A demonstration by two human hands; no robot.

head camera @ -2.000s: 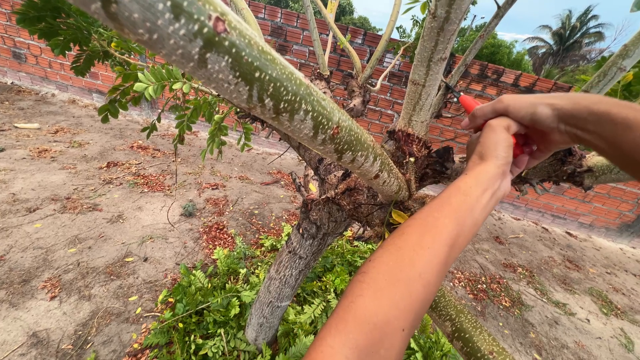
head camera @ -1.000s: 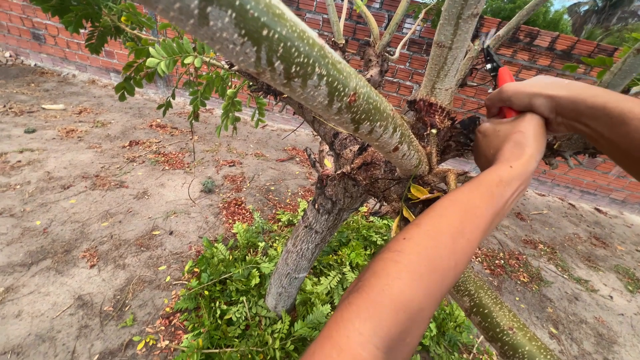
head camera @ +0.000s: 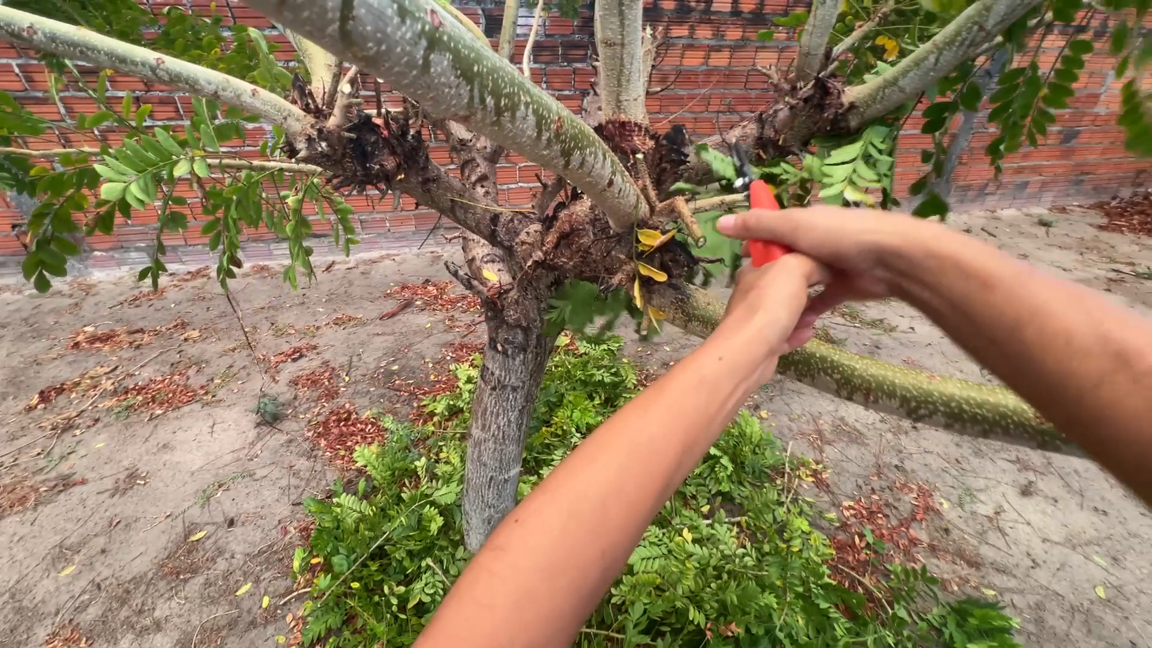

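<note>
Both my hands close around the red handles of a pair of pruning shears (head camera: 761, 211), right of the tree's knotty fork. My left hand (head camera: 776, 292) grips low on the handles, and my right hand (head camera: 837, 243) lies over it from the right, its thumb along the red grip. The dark blades point up beside a thin leafy shoot (head camera: 715, 202) that comes off the fork; whether they touch it cannot be told. A short cut stub (head camera: 688, 222) and yellow leaves (head camera: 652, 270) are just left of my hands. The lower handles are hidden in my fingers.
A thick speckled branch (head camera: 504, 103) slants across the upper middle, and another (head camera: 909, 391) runs low behind my forearms. The grey trunk (head camera: 499, 414) stands amid leafy green cuttings (head camera: 387, 540) on sandy ground. Behind the tree is a red brick wall (head camera: 1053, 135).
The view has tilted and shifted. The shears, upper right before beside an upright branch, are now lower by a leafy shoot near the fork, with both hands still on them.
</note>
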